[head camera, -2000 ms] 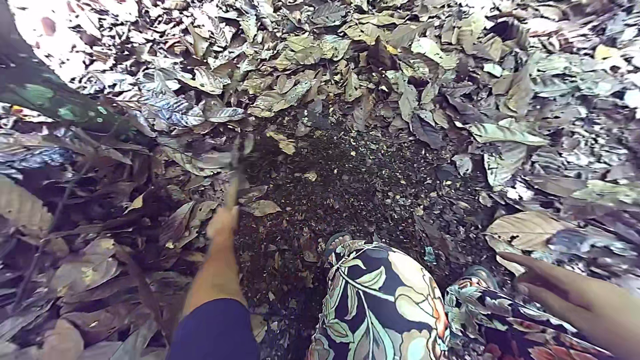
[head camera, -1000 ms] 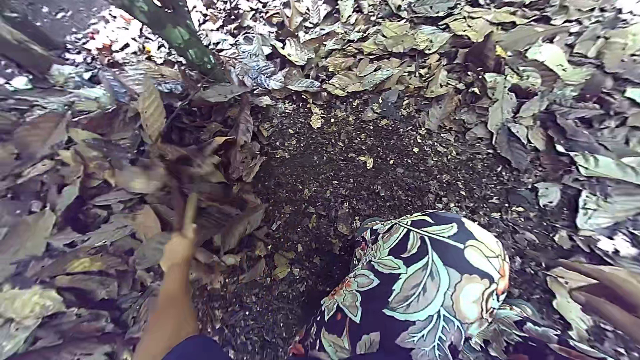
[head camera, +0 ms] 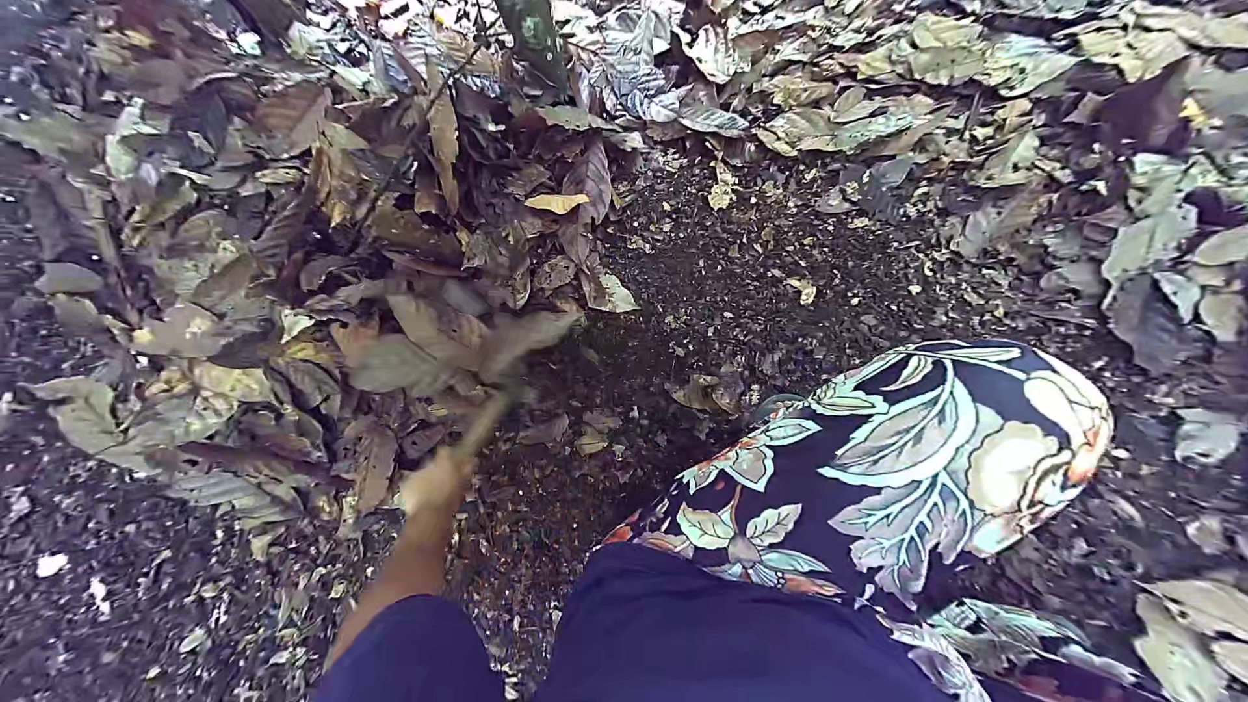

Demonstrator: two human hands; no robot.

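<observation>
My left hand is closed around the light wooden handle of a tool. The tool's far end is blurred among dry leaves, some of which are blurred too, so its kind cannot be told. Beyond the handle lies a heap of brown and greenish leaves. Dark soil with small leaf bits is exposed to the right of the tool. My right hand is outside the view.
My bent knee in floral trousers fills the lower right. A mossy stem or trunk stands at the top, with a thin twig beside it. More leaf litter borders the soil at the back and right.
The view has swung to the left. My left hand keeps hold of the tool, which is now among leaves at the heap's edge. My right hand, earlier at the right edge, has left the view.
</observation>
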